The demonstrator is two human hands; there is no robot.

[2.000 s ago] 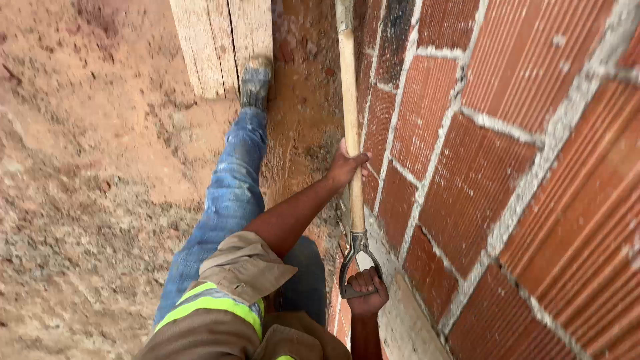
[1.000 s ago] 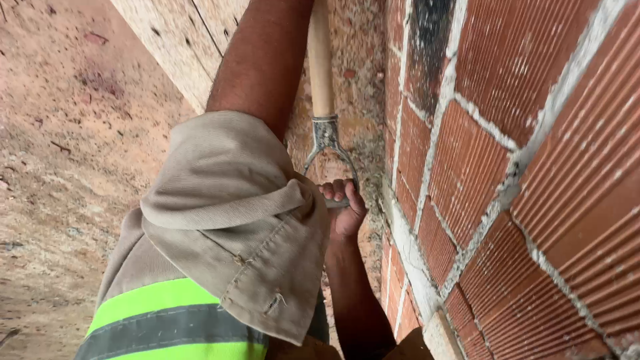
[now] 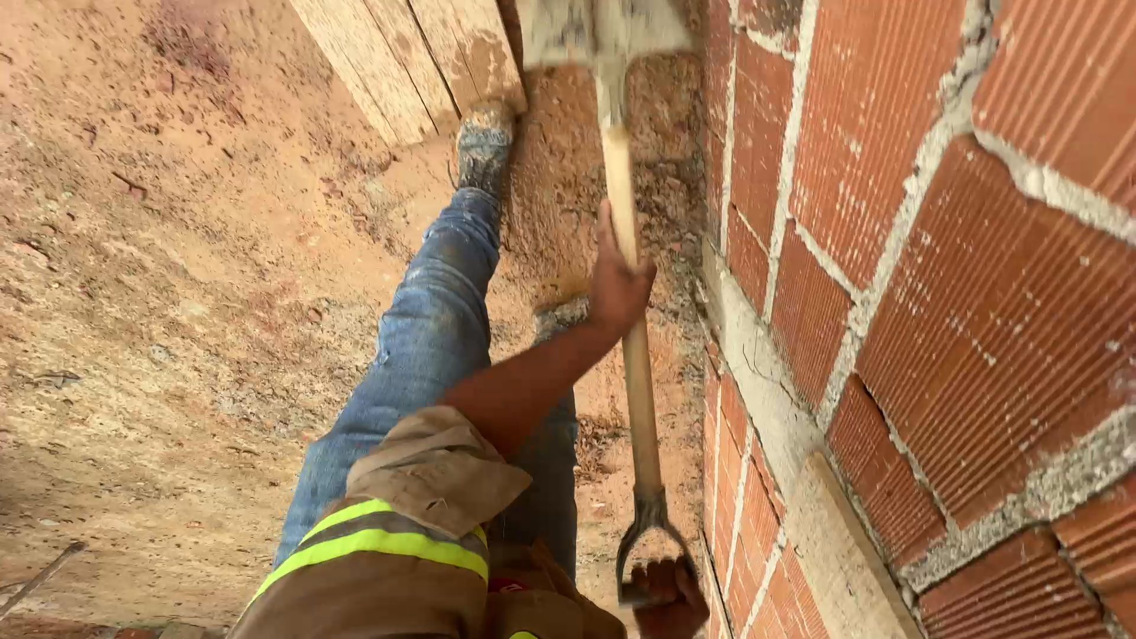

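A shovel with a pale, dirt-smeared metal blade [image 3: 608, 34] spans the view from the top edge downward; the blade's far end is cut off. My left hand [image 3: 621, 280] wraps around the wooden shaft [image 3: 641, 399], a little below the blade socket. At the bottom, my right hand [image 3: 664, 596] grips the crossbar of the metal D-handle [image 3: 652, 524]. The blade looks slightly blurred, and whether it touches the ground cannot be told.
A hollow clay brick wall [image 3: 994, 328] with rough mortar rises close on the right, above a concrete ledge [image 3: 772, 382] and a board [image 3: 843, 550]. Wooden planks [image 3: 417, 62] lie by my muddy boot [image 3: 485, 146]. Damp earth [image 3: 222, 293] spreads left.
The shovel blade, out of frame in both earlier views, now shows at the top. My left hand, out of view one second ago, is visible on the shaft again. The view has shifted.
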